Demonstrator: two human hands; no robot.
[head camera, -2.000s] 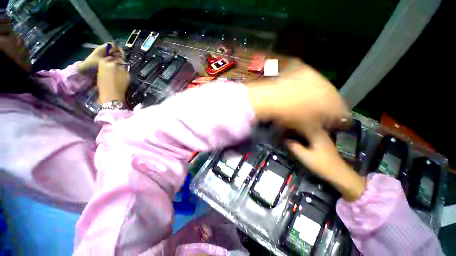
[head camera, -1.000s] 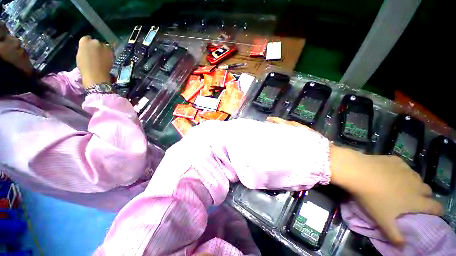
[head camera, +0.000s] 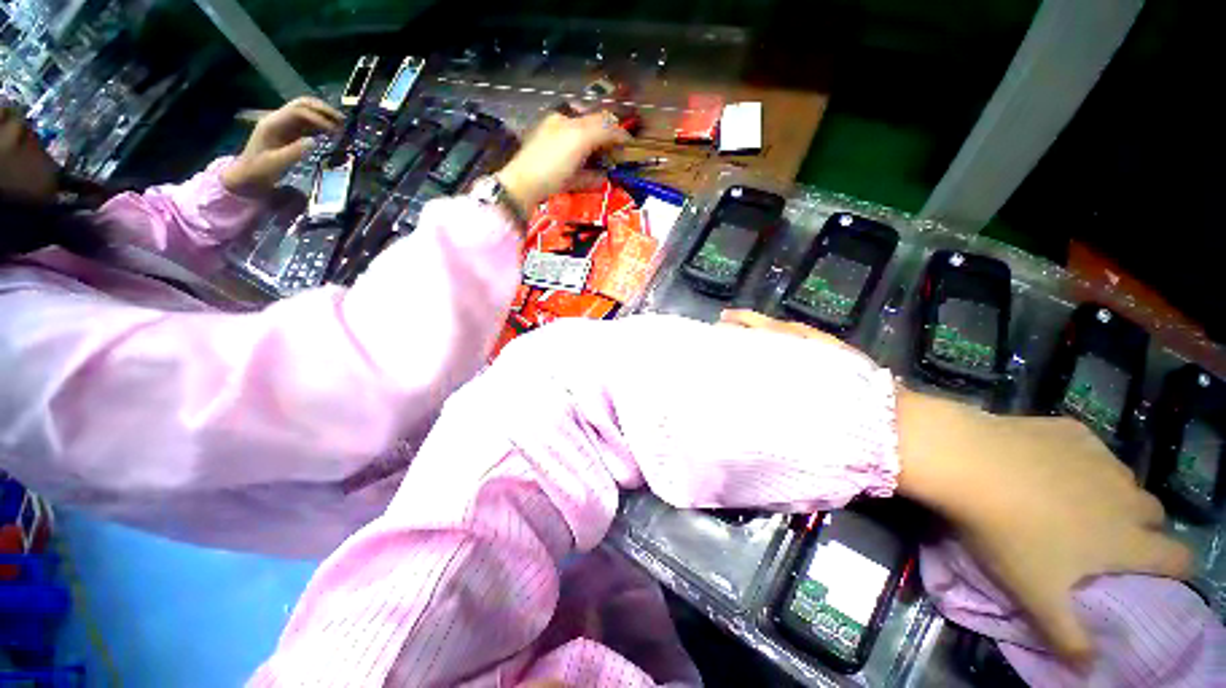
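Observation:
A clear blister tray (head camera: 701, 548) holds dark phones, back up. Several stand in its upper row, one of them a phone with a green and white bay (head camera: 963, 323). Another phone (head camera: 842, 586) lies in the lower row below my left sleeve. My left hand (head camera: 1055, 504) reaches across to the right, fingers bent down over my right sleeve; whether it grips anything is unclear. My right hand (head camera: 780, 327) is mostly hidden behind my left forearm. Only some fingers show above the sleeve, near the upper row, and what they hold cannot be seen.
A person in a pink smock (head camera: 242, 390) sits at left, one hand (head camera: 562, 155) over the back of an orange-red pile (head camera: 592, 249). Their tray and flip phones (head camera: 330, 186) lie beyond. A grey post (head camera: 1035, 114) stands behind my tray; a white block (head camera: 741, 126) lies on the brown board.
Since two seconds ago my left hand has moved right and down from above the tray's middle. In the last second my hands have barely moved; the neighbour's hand has reached to the pile.

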